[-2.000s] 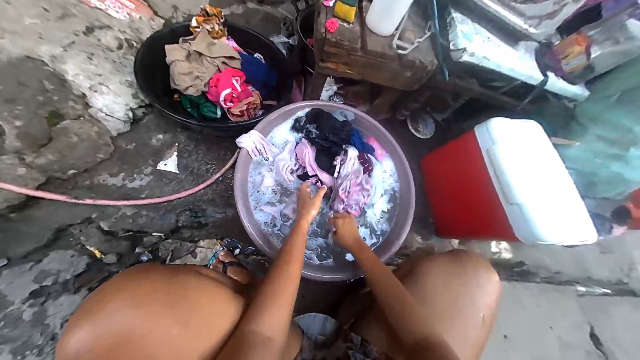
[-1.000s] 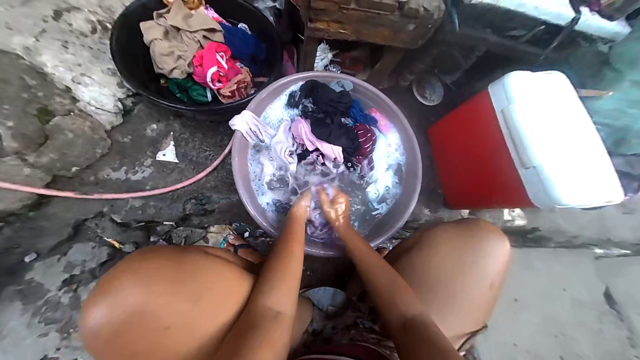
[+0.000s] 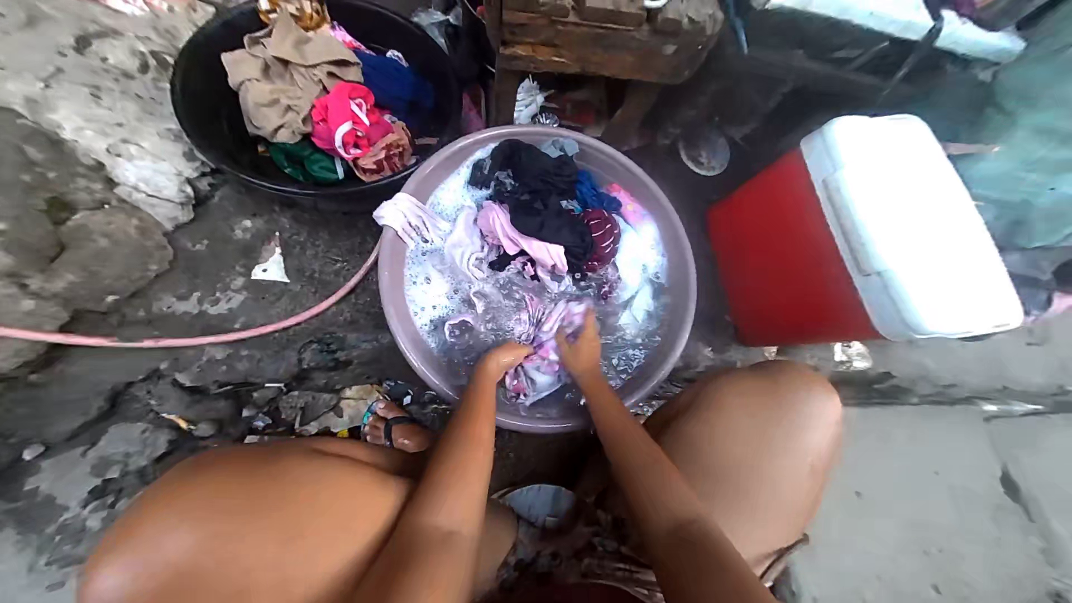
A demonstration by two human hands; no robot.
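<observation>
A round mauve plastic basin [image 3: 681, 276] holds soapy water and soaking clothes. Near its front wall, my left hand [image 3: 505, 360] grips one side of a pink-and-white patterned cloth [image 3: 540, 368]. My right hand [image 3: 579, 342] has hold of the same wet cloth on the other side, close to my left. Behind them lie a black garment [image 3: 536, 180], a light pink cloth [image 3: 519, 239], a striped maroon cloth [image 3: 601, 240] and a blue cloth [image 3: 595, 194]. A whitish garment [image 3: 410, 218] hangs over the left rim.
At the upper left, a black tub [image 3: 201, 126] holds several clothes. A pink hose [image 3: 226, 336] runs over the wet ground to the basin. A red cooler [image 3: 783, 255] with a white lid stands at the right, and a wooden bench [image 3: 603, 42] behind.
My hands were close together in the water a second ago; now they are apart, with the patterned cloth lifted into view between them. The view has shifted a little.
</observation>
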